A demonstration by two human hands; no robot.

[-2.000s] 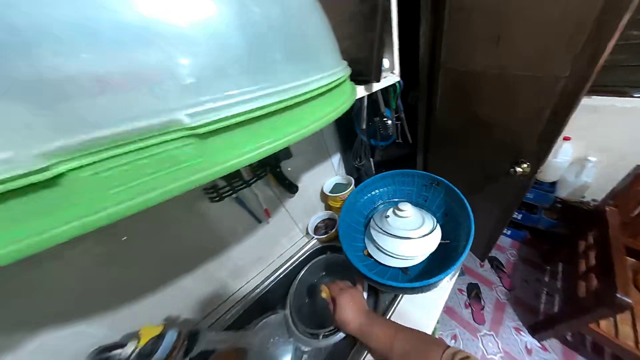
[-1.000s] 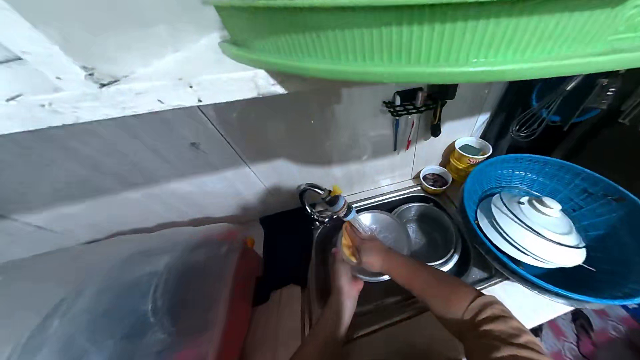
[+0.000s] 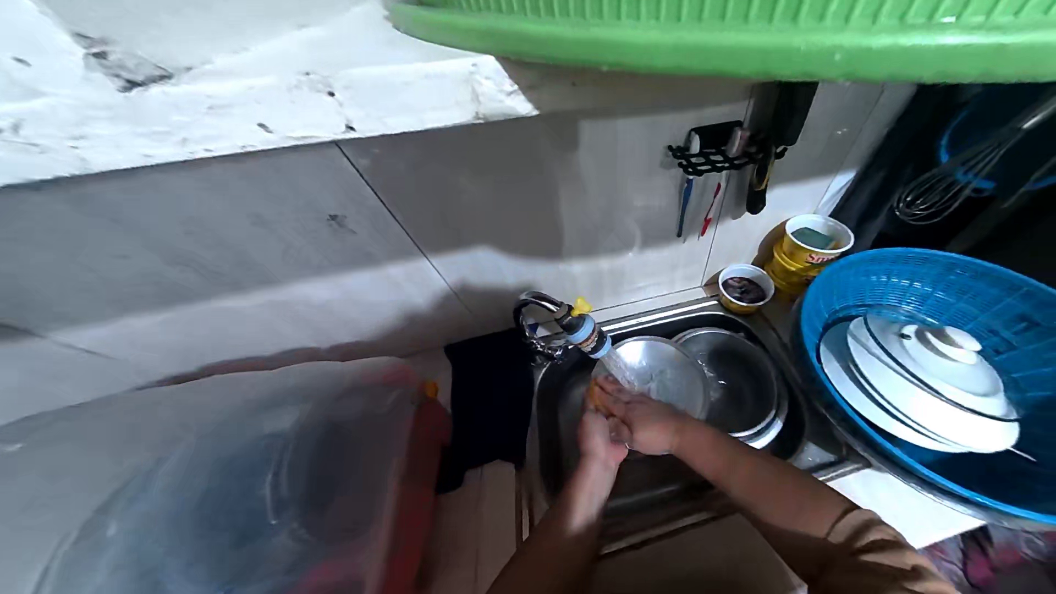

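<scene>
Water runs from the faucet (image 3: 587,334) over my two hands, which meet above the steel sink (image 3: 660,487). My right hand (image 3: 648,421) is closed around something orange-yellow, possibly a sponge (image 3: 601,399), pressed between both hands. My left hand (image 3: 602,437) touches it from the left and below; how firmly it grips is hidden. Just behind the hands a shiny metal bowl (image 3: 664,371) lies in the sink, getting some of the water. To its right sits a darker round metal pan (image 3: 730,379) with water in it, resting on another rim.
White plates and a lid (image 3: 932,379) lean in a blue plastic basket (image 3: 833,280) on the right. Small tubs (image 3: 745,289) stand behind the sink. A dark cloth (image 3: 488,404) and a clear-covered red container (image 3: 408,487) are at left. A green plastic rim (image 3: 718,49) hangs overhead.
Two seconds ago one hand was at the dark pan; both hands are now together under the faucet. The view has swung left. Since one second ago the hands have stayed near the faucet.
</scene>
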